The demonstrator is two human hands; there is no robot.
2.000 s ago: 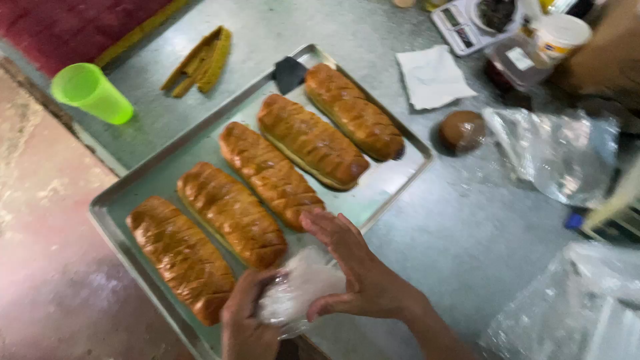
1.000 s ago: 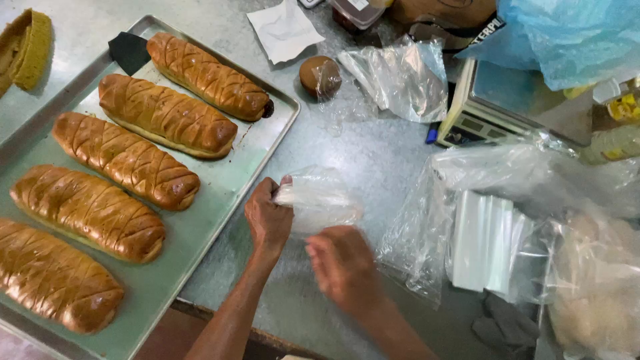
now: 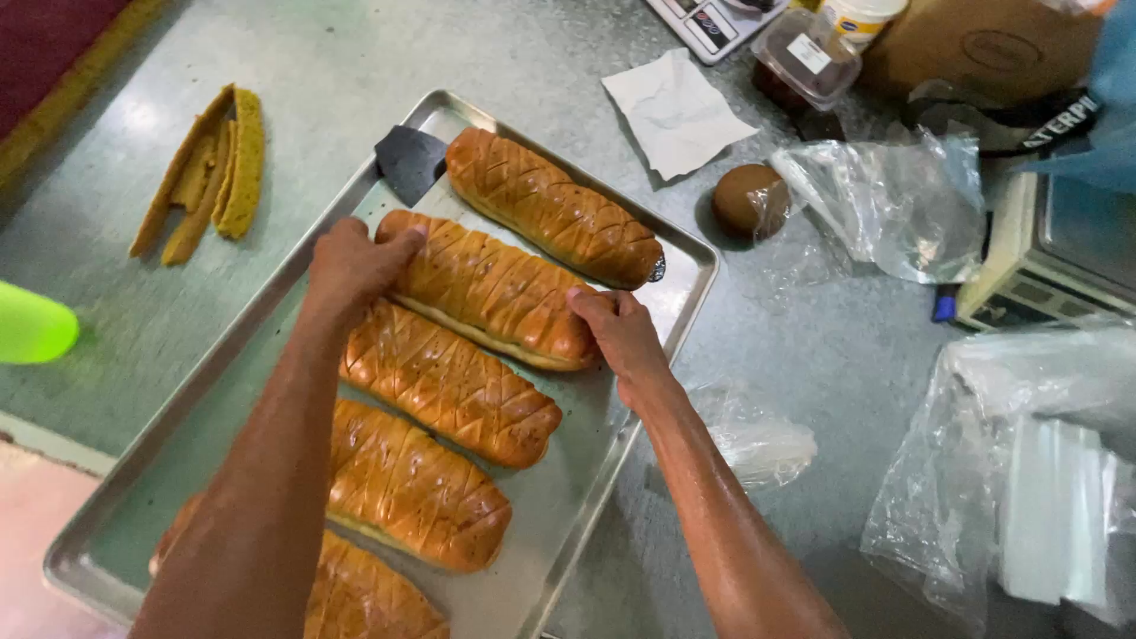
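Several glazed braided loaves lie in a row on a metal baking tray (image 3: 586,510). My left hand (image 3: 359,262) holds the upper left end of the second loaf from the top (image 3: 493,288), thumb on its crust. At that loaf's lower right end is my right hand (image 3: 621,328), its thumb and fingers around the tip. Above it lies the top loaf (image 3: 555,209), with a dark scraper blade (image 3: 411,164) beside its left end. The third loaf (image 3: 448,382) is just below my hands. My left forearm hides parts of the lower loaves. A crumpled clear plastic bag (image 3: 759,448) lies right of the tray.
Cake strips (image 3: 235,177) and a green cup (image 3: 31,324) are on the left. White paper (image 3: 679,115), a brown round object (image 3: 750,202), clear plastic wrap (image 3: 923,204) and a scale (image 3: 1021,266) lie to the right. Plastic bags (image 3: 1056,506) cover the lower right.
Both hands have let go of the clear plastic, which now lies on the table right of the tray. They have moved left onto the second loaf and hold its ends. The view has shifted left.
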